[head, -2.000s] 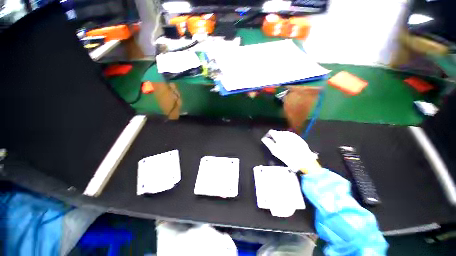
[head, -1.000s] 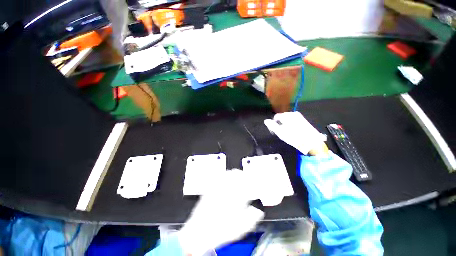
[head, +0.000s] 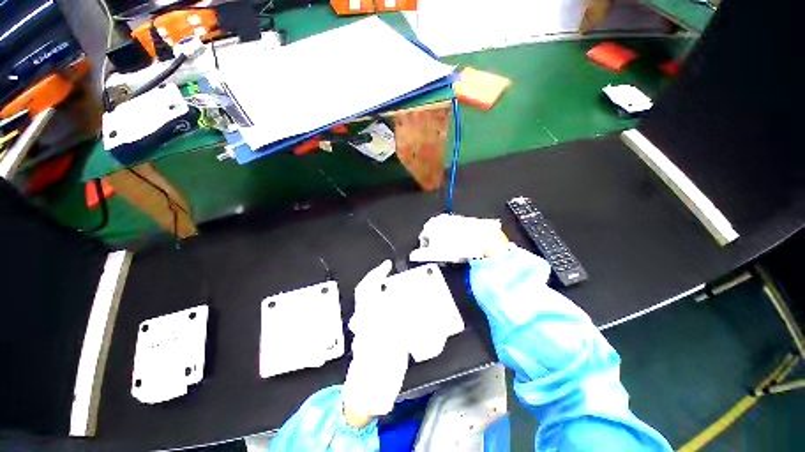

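Observation:
Three flat white boxes with dark corner spots lie on the black mat: a left one, a middle one and a right one. My white-gloved left hand grips the left side of the right box and covers part of its top. My white-gloved right hand is at that box's rear edge, fingers curled; whether it holds a plug is hidden. Thin dark cords run behind the boxes. A long black remote control lies to the right of my right hand.
A raised shelf holds papers on a blue clipboard and another white-topped box. A blue cord hangs behind my right hand. White-edged partitions stand at both sides. Red-orange pads lie on the green bench.
The view has swung right, shifting the scene leftward. My left hand has come in from below and moved onto the right box. My right hand has moved in to that box's rear edge.

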